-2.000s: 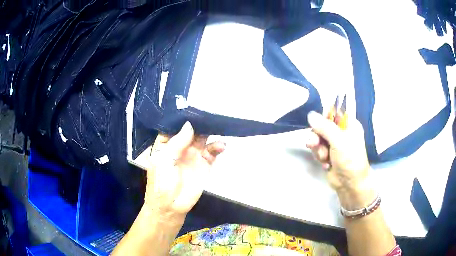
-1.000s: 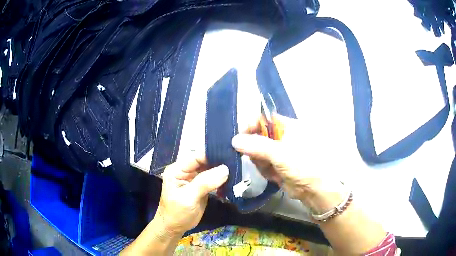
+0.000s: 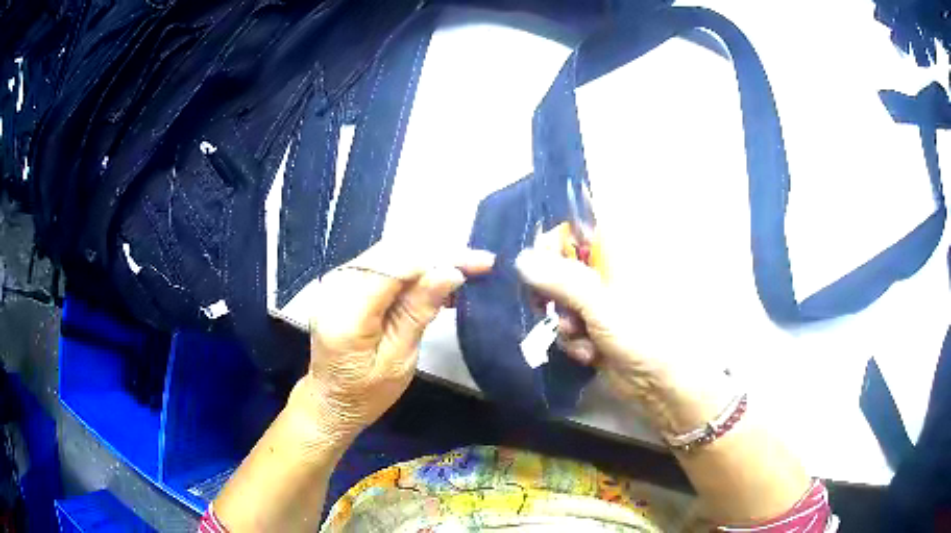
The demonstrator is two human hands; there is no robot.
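A dark waistband strip (image 3: 490,323) curves in front of me at the table's front edge and runs back in a loop. A small white label (image 3: 539,340) hangs at its near part. My right hand (image 3: 615,333) holds the thread snips (image 3: 580,246), orange grip in the palm and blades pointing away, with its thumb and fingers on the strip. My left hand (image 3: 381,323) is at the strip's left edge, its index fingertip against the cloth and its thumb close by. Whether it pinches a thread or the edge cannot be told.
A large dark waistband pile (image 3: 177,135) covers the left. Blue crates (image 3: 214,416) stand below left. The strip's loop (image 3: 766,187) lies on the white table (image 3: 678,156). A short dark piece (image 3: 884,411) lies at the right edge.
My right hand first moved left to the strip's end as the stretched strip was folded upright. Now the strip lies bent over, and my left hand has shifted up from its lower part to its left edge.
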